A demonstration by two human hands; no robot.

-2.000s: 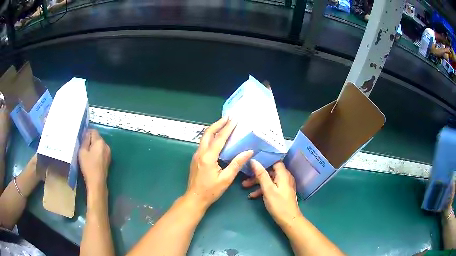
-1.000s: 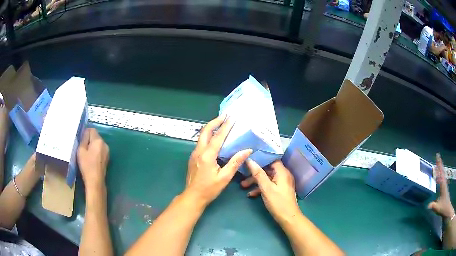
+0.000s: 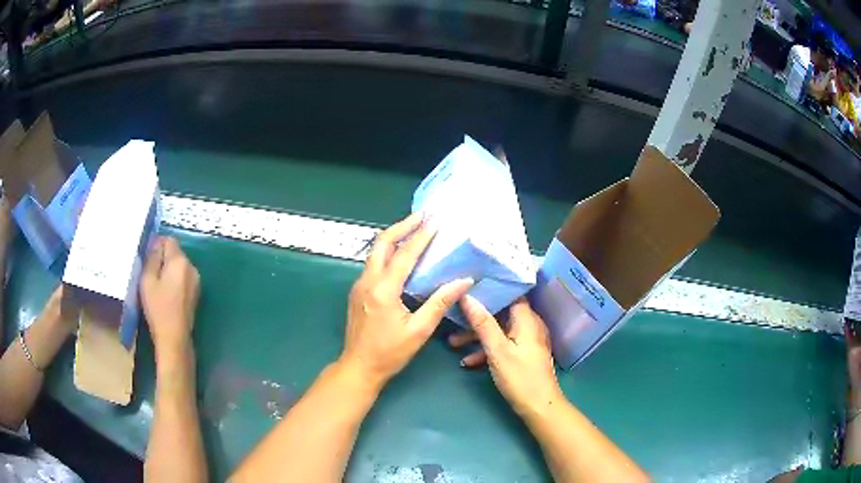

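Observation:
A white and light blue printed carton point(image 3: 475, 222) is tilted between my hands above the green worktop, its near end face towards me. My left hand point(image 3: 382, 307) is bare and lies along the carton's left side, thumb on the near end. My right hand point(image 3: 514, 349) is bare and grips the carton's lower near end, its thumb close to the left thumb; some of its fingers are partly hidden beneath. A standing open carton point(image 3: 578, 300) is just right of my hands, its brown inside and raised lid flap showing.
The green worktop point(image 3: 283, 330) has a scuffed pale metal strip point(image 3: 274, 228). A chipped white post point(image 3: 703, 85) rises behind the open carton. At left, another person's hands hold a white carton point(image 3: 118, 222), with an open carton point(image 3: 71, 203) beyond. A person's hand and carton point(image 3: 853, 288) show at the right edge.
My hands and the carton keep nearly the same pose; the view has shifted slightly. At the right edge, the neighbour's carton has left the worktop spot where it lay one second ago.

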